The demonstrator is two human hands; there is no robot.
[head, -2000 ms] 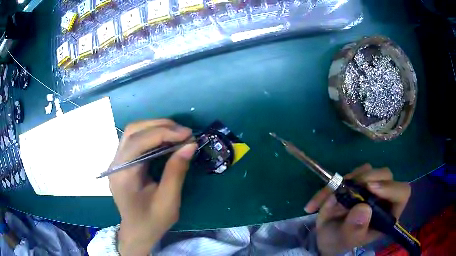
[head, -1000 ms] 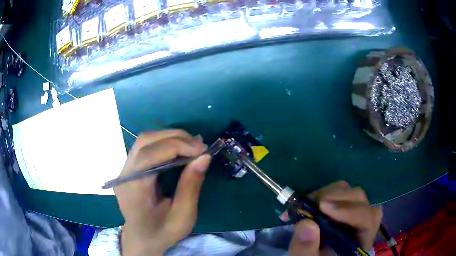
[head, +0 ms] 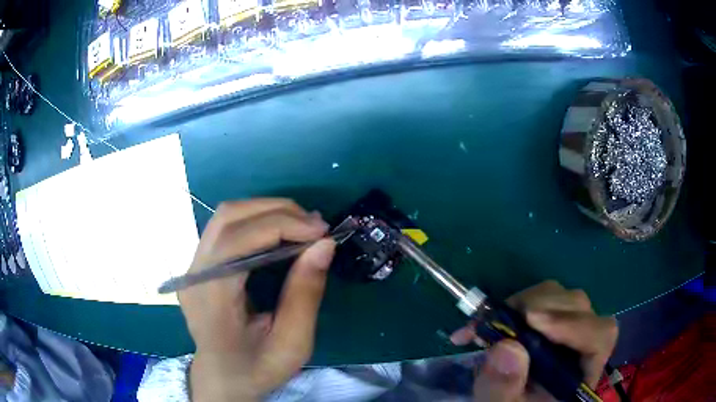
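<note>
My left hand holds slim metal tweezers between thumb and fingers, with the tips at the upper left edge of a small round circuit board. The board sits in a black housing on the green mat. My right hand holds the soldering iron; its barrel points up and left, with the tip end at the board's right side. Exact tip contact cannot be told. A yellow patch shows just right of the board.
A clear tray with white-and-yellow rectangles lies along the far side. A patterned bowl of silvery scraps stands right. A white paper sheet lies left, crossed by a thin wire strand. Small black pieces lie far left.
The iron has come left from clear of the board two seconds ago to over it, then shifted slightly back right. The tweezers stay at the board's edge. The view has shifted a little.
</note>
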